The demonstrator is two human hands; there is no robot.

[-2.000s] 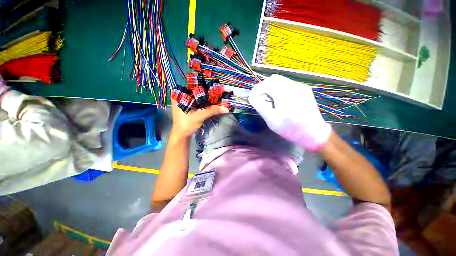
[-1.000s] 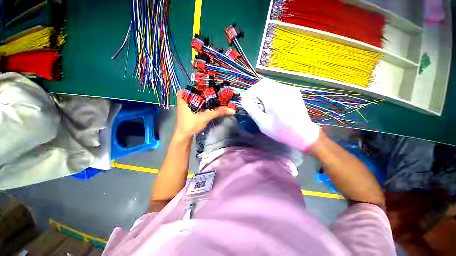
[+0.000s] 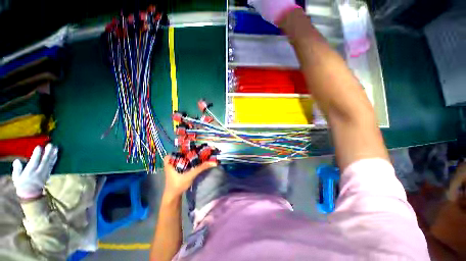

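Observation:
My left hand (image 3: 180, 179), bare, holds several red-and-black connector housings (image 3: 190, 157) at the bench's front edge. Mixed-colour wires (image 3: 265, 142) trail from the housings to the right, along the bench edge. More red connectors with wires (image 3: 203, 105) lie just above the held ones. My right hand (image 3: 273, 7), in a white glove with a pinkish cuff, is at the top edge of the picture, over the far end of the white compartment tray (image 3: 384, 102). It is partly cut off and its fingers are not clearly seen. The tray holds yellow, red, pale and blue wires.
A harness bundle (image 3: 134, 86) lies left of the yellow tape line (image 3: 173, 76), red connectors at its far end. Coloured wire stacks (image 3: 23, 127) lie far left. A neighbour's gloved hand (image 3: 35, 172) rests at the left bench edge. Blue stools (image 3: 120, 201) stand below.
My right hand has left the wires by the connectors and reached up over the tray's far end. The view has shifted, showing more of the bench. My left hand still holds the connectors. A neighbour's glove has appeared.

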